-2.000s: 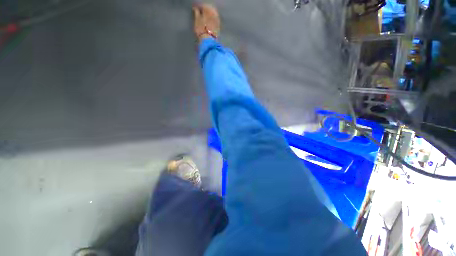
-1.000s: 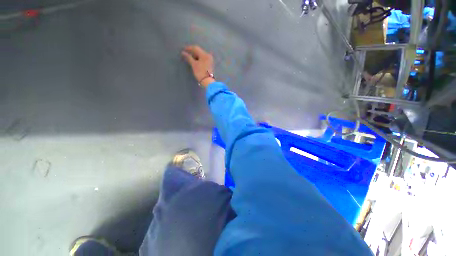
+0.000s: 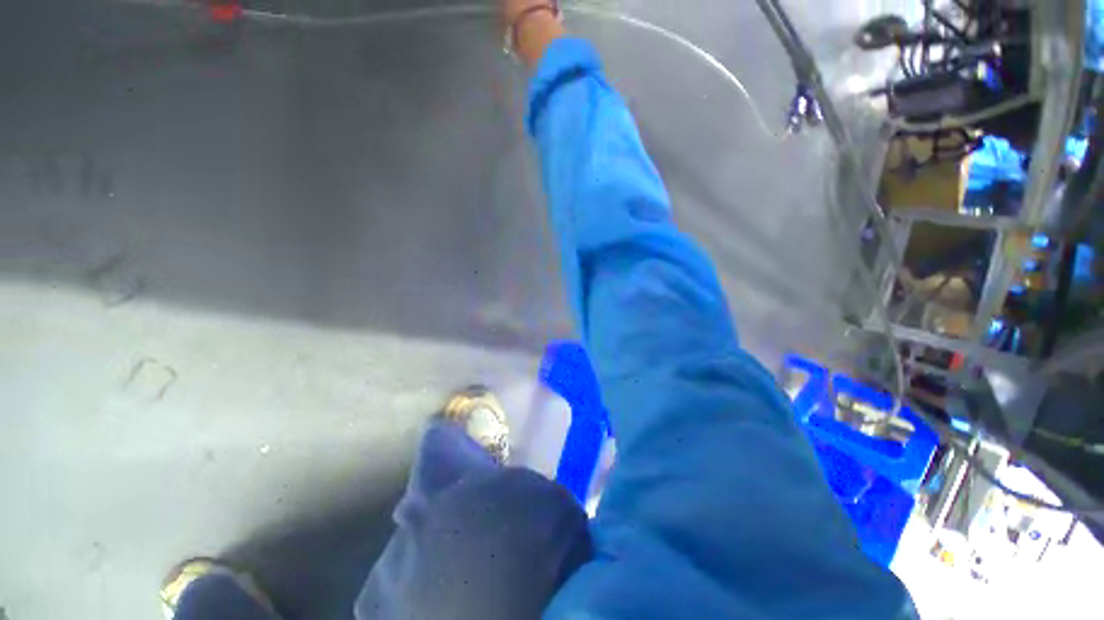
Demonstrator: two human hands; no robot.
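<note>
My right arm, in a blue sleeve, stretches up the view over the grey floor. Only the wrist with its thin bracelet and the base of my right hand (image 3: 534, 29) show. The fingers are cut off by the top edge, so I cannot tell whether they are open or hold anything. A thin pale cable (image 3: 660, 39) with a red piece (image 3: 224, 12) runs across the floor at the top, passing by the wrist. My left hand is out of the picture.
A blue plastic stool (image 3: 878, 503) stands partly behind my sleeve. My dark trouser legs and shoes (image 3: 481, 422) are at lower left. A metal frame with dark cables and a cardboard box (image 3: 926, 176) is at upper right, a bright, cluttered bench at lower right.
My right hand first drew back down the view, then moved up until its fingers left the frame. The view has shifted, and more of the pale cable now shows.
</note>
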